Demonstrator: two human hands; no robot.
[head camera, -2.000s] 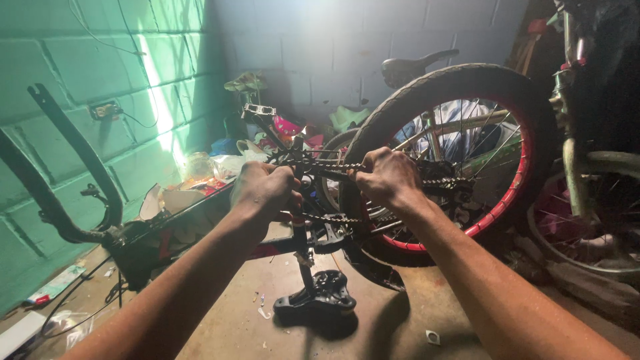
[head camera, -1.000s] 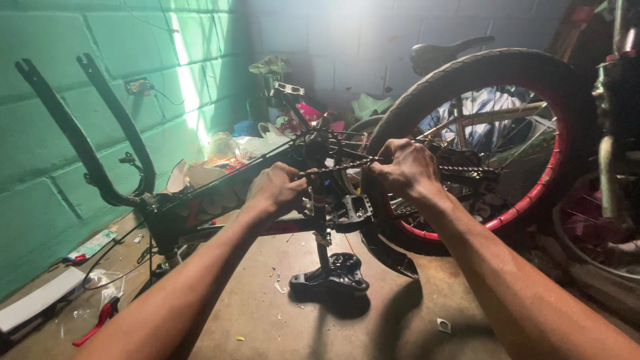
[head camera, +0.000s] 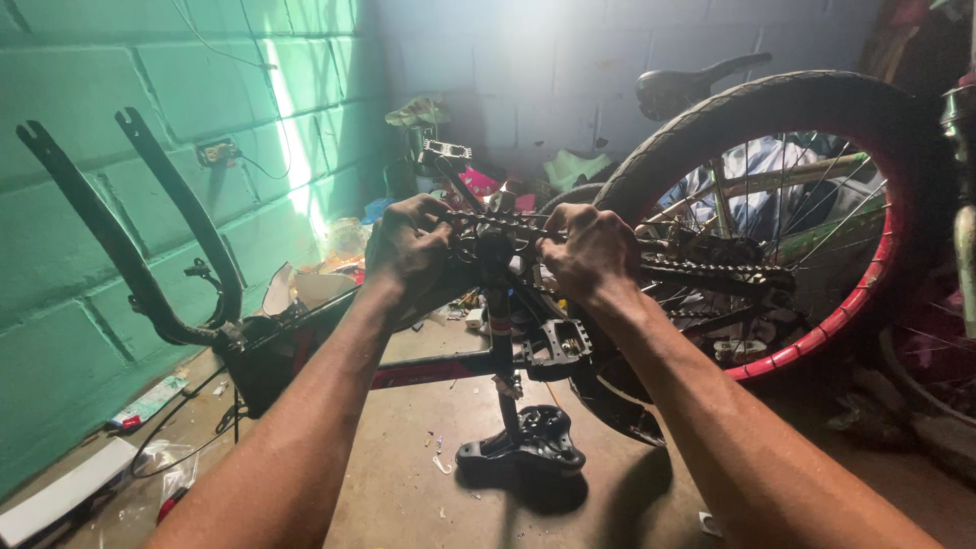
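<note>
A black and red bicycle frame (head camera: 435, 369) rests upside down, its saddle (head camera: 526, 450) on the floor and its bare fork (head camera: 179, 221) pointing up at the left. My left hand (head camera: 412, 240) grips the bicycle chain (head camera: 499, 221) above the bottom bracket. On the right, my right hand (head camera: 587, 248) pinches the same chain, which spans between both hands and runs back toward the rear wheel with its red rim (head camera: 846, 320). One pedal (head camera: 448, 149) stands up behind my hands; another pedal (head camera: 560, 343) is below them. Fingers partly hide the chain's ends.
A green block wall (head camera: 69, 274) rises on the left. Clutter and a potted plant (head camera: 419, 113) stand behind the bicycle. Another bicycle's saddle (head camera: 686, 84) shows behind the wheel. A white strip (head camera: 65, 488), clear plastic and a black cable lie on the floor at left.
Both hands have shifted while holding the chain; the stretch of chain between them sloped up to the right one second ago and now slopes slightly down to the right.
</note>
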